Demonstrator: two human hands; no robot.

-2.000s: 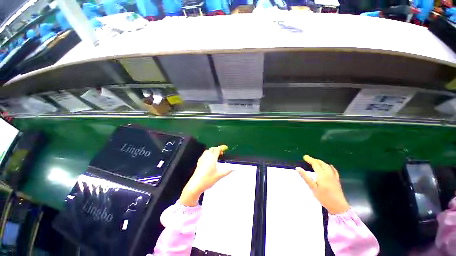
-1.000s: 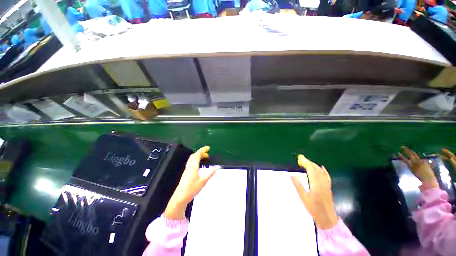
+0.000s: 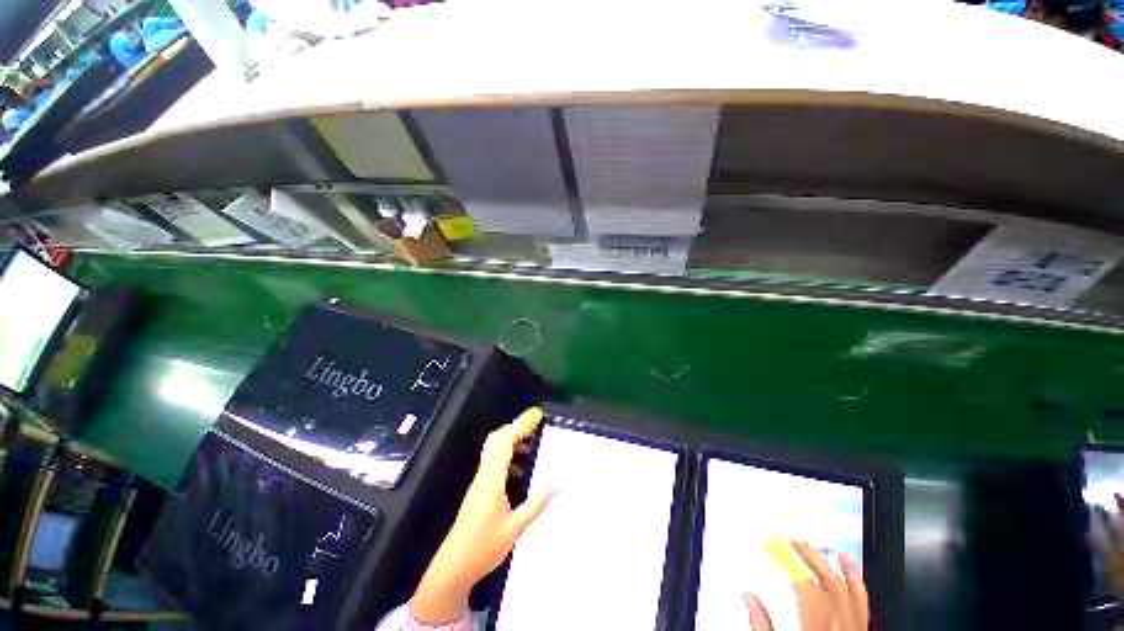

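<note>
Two tablets with plain white screens lie side by side in a black tray (image 3: 688, 530). My left hand (image 3: 483, 528) is at the outer left edge of the left tablet (image 3: 592, 530), its thumb over the screen and a yellow finger cot at the top corner. My right hand (image 3: 814, 592) lies over the lower part of the right tablet's screen (image 3: 783, 499), a yellow cot on a finger; its wrist is cut off by the bottom edge. Whether its fingers touch the glass is hard to tell.
A stack to the left carries two dark tablets (image 3: 351, 388) marked "Lingbo". A lit monitor (image 3: 35, 314) stands at far left. Papers and a small cardboard box (image 3: 417, 244) are under the white ledge (image 3: 555, 56). Another person's hand (image 3: 1114, 530) is at the right edge.
My right hand has moved from the right tablet's outer edge down onto its screen. My left hand stays at the left edge. The camera view has turned and tilted.
</note>
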